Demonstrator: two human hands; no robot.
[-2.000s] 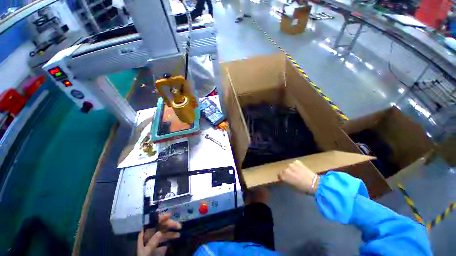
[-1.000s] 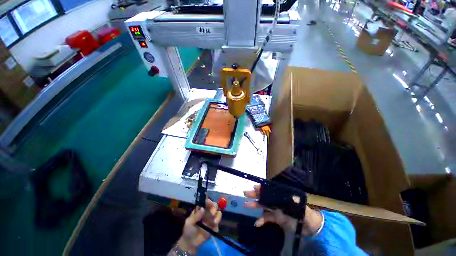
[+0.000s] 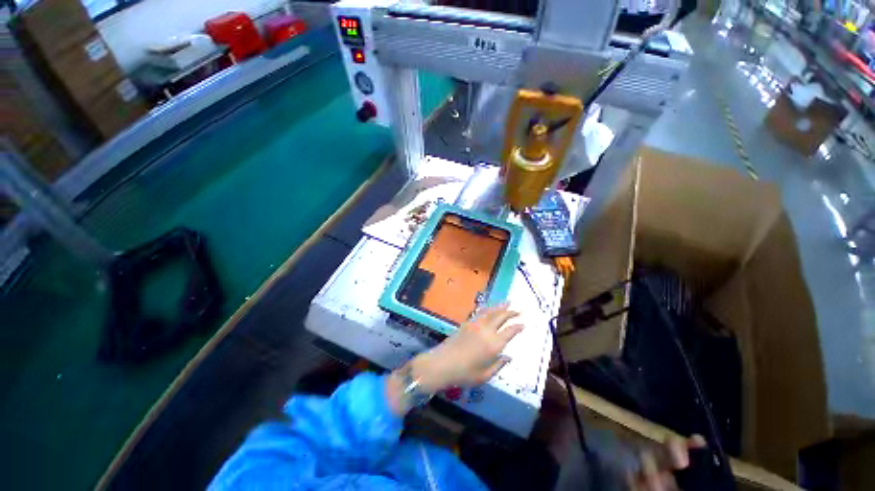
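Observation:
The teal fixture cover (image 3: 403,279) lies around the orange plate (image 3: 461,271) on the white machine base. A thin black frame (image 3: 419,286) lines the inside of the cover, with a dark block at its lower left. My left hand (image 3: 467,353) is at the cover's front right corner, fingers spread, holding nothing visible; whether it touches the cover is unclear. My right hand (image 3: 662,467) is blurred at the bottom right, at the lower end of a second black frame (image 3: 568,388), which it holds tilted in front of the carton.
A gold dispensing head (image 3: 532,177) hangs just behind the fixture. A dark meter (image 3: 552,227) lies right of it. An open carton (image 3: 792,355) holding black frames stands at right. Black frames (image 3: 158,297) lie on the green belt (image 3: 278,163) at left. The control panel (image 3: 363,72) stands behind.
My left hand has let go of the second black frame and moved to the fixture corner. My right hand has moved right with that frame towards the carton. The view has shifted left.

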